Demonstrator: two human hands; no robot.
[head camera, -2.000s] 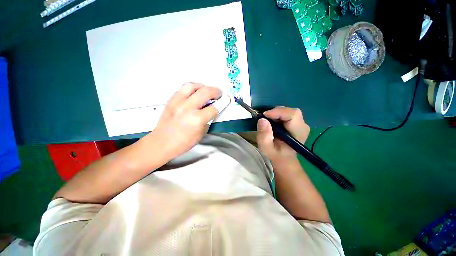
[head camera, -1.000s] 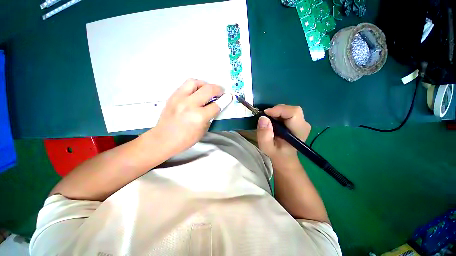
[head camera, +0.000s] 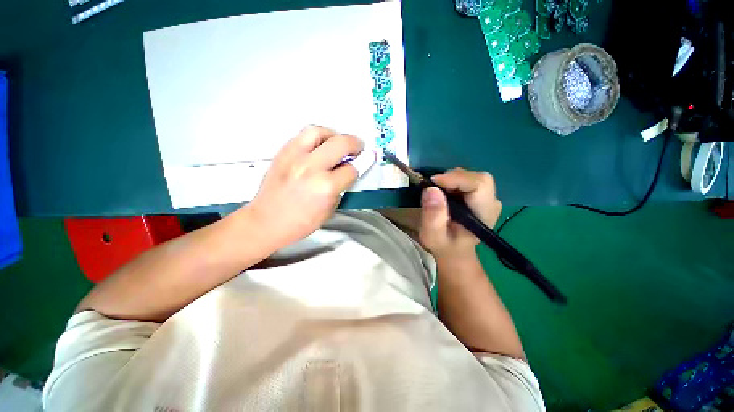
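Note:
A narrow green PCB panel strip (head camera: 381, 88) lies along the right part of the white work board (head camera: 257, 88). My right hand (head camera: 459, 209) holds the black soldering iron (head camera: 503, 249) like a pen, its metal tip at the near end of the PCB strip. My left hand (head camera: 310, 173) lies on the board just left of that end, fingers curled together, with white covers on the fingertips. A thin line (head camera: 217, 165), perhaps solder wire, runs left from the left hand across the board. What the left fingertips pinch is too small to tell.
A round tub (head camera: 573, 87) with silvery filling stands at right, beside a heap of green PCB panels (head camera: 507, 40). A black unit (head camera: 648, 48), a tape roll (head camera: 708, 167) and a black cord (head camera: 620, 211) are further right. White strips (head camera: 96, 10) lie far left; a blue bin (head camera: 8, 169) is at the left edge.
The view has shifted slightly. The iron's tip stays at the near end of the PCB strip, and its handle is tilted slightly differently. The left hand stays beside it.

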